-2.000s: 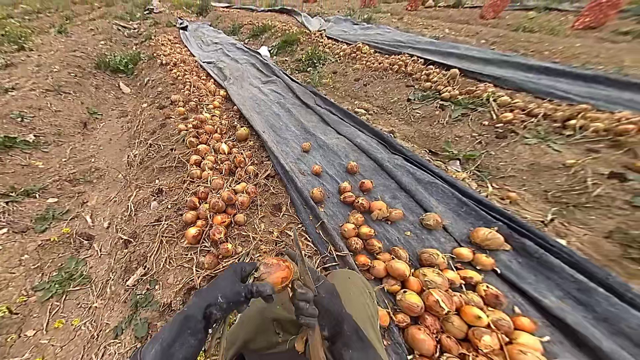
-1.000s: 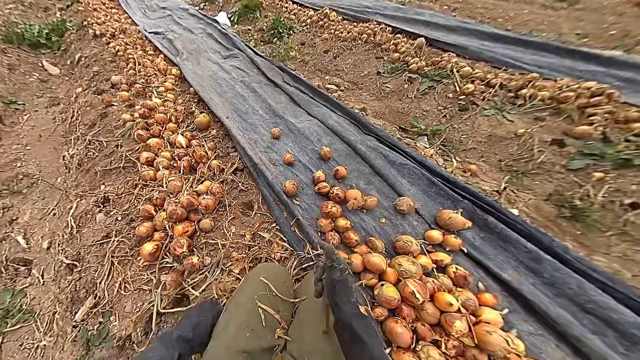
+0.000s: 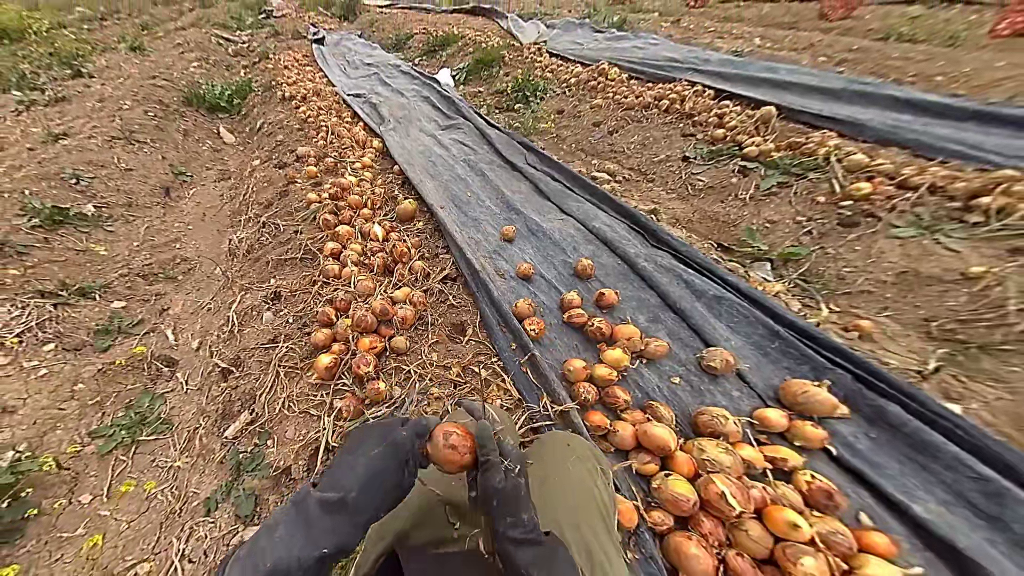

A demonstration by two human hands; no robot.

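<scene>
A reddish-brown onion is held between my two hands, above my knees at the bottom of the view. My left hand, in a dark glove, grips it from the left. My right hand, also dark-gloved, is upright against its right side; whether its fingers hold anything else cannot be told. To the right, a heap of onions lies on a long dark fabric sheet, with several single onions scattered farther up it. Left of the sheet a row of onions lies on the soil among dry stalks.
Another dark sheet runs across the upper right, with a row of onions along its near side. Red net sacks stand at the top right. Green weeds grow in the bare soil at the left.
One second ago my hands were low and apart, with no onion visible in them; now they are together around an onion. The view has shifted noticeably.
</scene>
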